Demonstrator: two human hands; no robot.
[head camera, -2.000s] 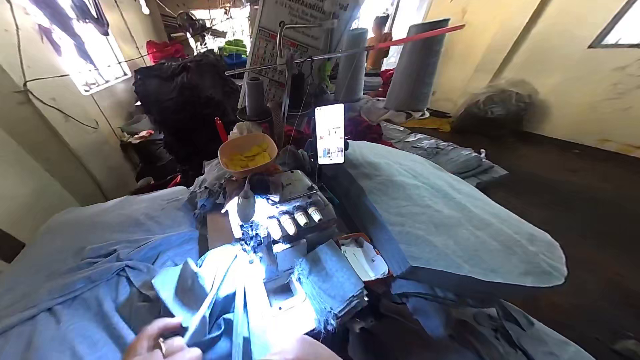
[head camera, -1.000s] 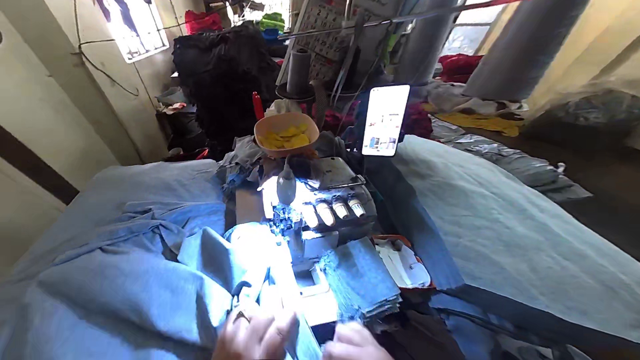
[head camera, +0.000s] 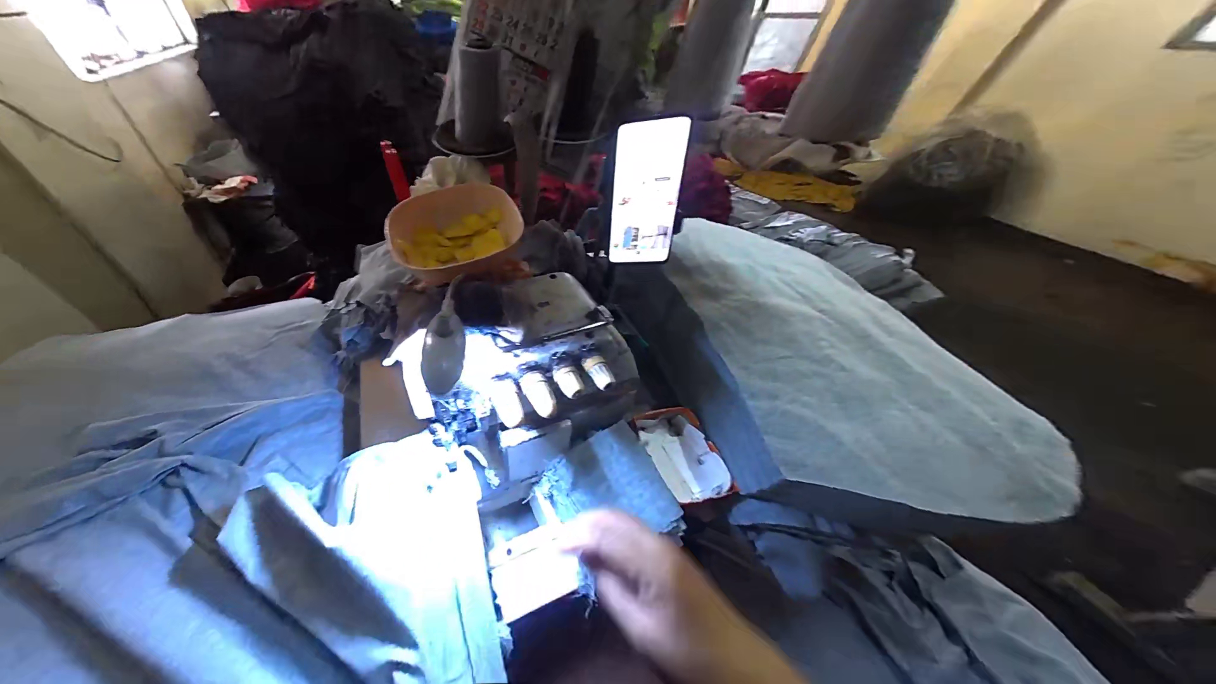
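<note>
My right hand (head camera: 636, 579) reaches from the bottom edge over the front of an overlock sewing machine (head camera: 560, 380). Its fingertips are at the near edge of a stack of blue fabric pieces (head camera: 617, 475); blur hides whether they grip one. My left hand is out of view. Light blue denim fabric (head camera: 418, 551) lies up to the needle area, left of the machine's bright plate (head camera: 532, 570). A small lamp (head camera: 444, 351) lights that area strongly.
Behind the machine stand an orange bowl with yellow pieces (head camera: 456, 204) and a lit phone (head camera: 651, 190). An orange-rimmed tray (head camera: 689, 456) sits right of the stack. Large pale fabric (head camera: 855, 380) covers the right side. Thread cones (head camera: 480, 95) rise behind.
A second ago both hands were near the front of the machine, one on the denim. Now only the right hand shows, moved up to the fabric stack; the left has left the view.
</note>
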